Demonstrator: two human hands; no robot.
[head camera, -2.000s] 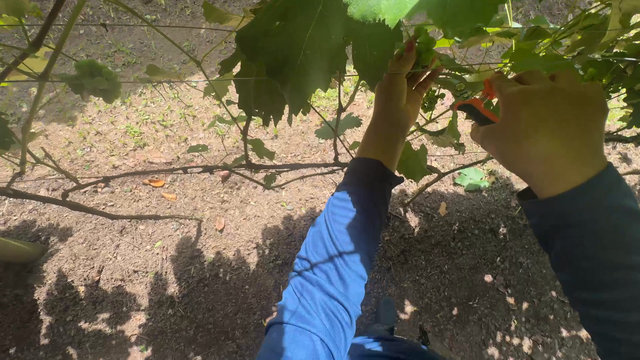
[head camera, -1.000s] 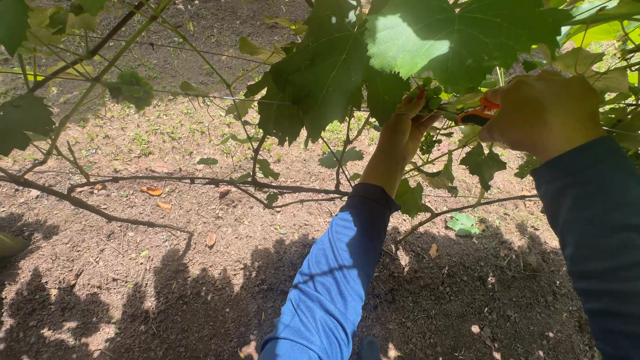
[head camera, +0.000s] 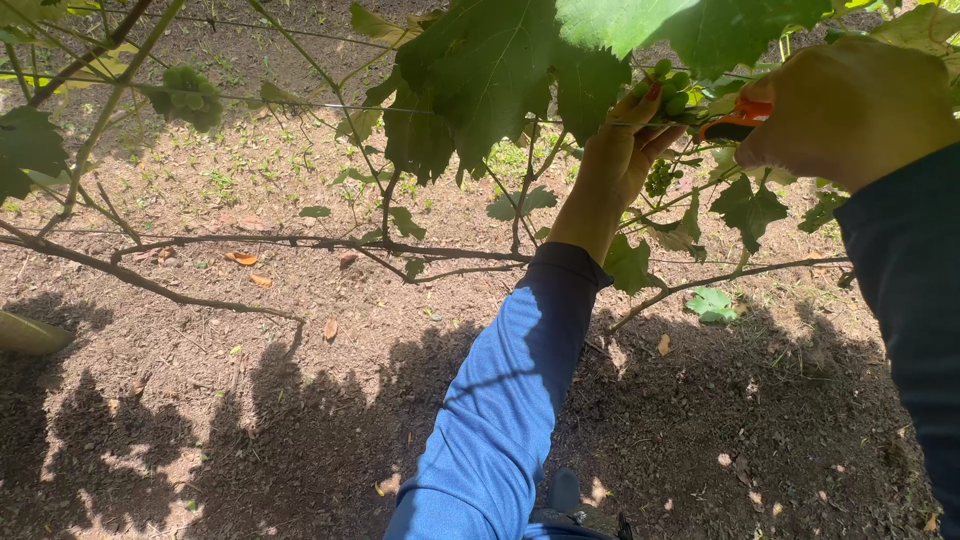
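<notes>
A small bunch of green grapes (head camera: 675, 90) rests at the fingertips of my left hand (head camera: 626, 146), which cups it from below under large vine leaves. My right hand (head camera: 847, 112) grips orange-and-black pruning shears (head camera: 735, 124) just right of the bunch; their blades are mostly hidden among leaves. A smaller green cluster (head camera: 661, 178) hangs below my left fingers. Further left, another bunch of green grapes (head camera: 193, 97) hangs by the trellis wire.
A thin trellis wire (head camera: 337, 105) runs across the vine. Woody canes (head camera: 300, 241) stretch below it, and a large grape leaf (head camera: 487, 67) hangs left of my hands. A pole-like object (head camera: 30, 334) stands at the far left over shaded soil.
Green grapes now show at my left fingertips, where leaves and shade obscured them before. Both hands stay close together at the vine, with the shears still in my right hand.
</notes>
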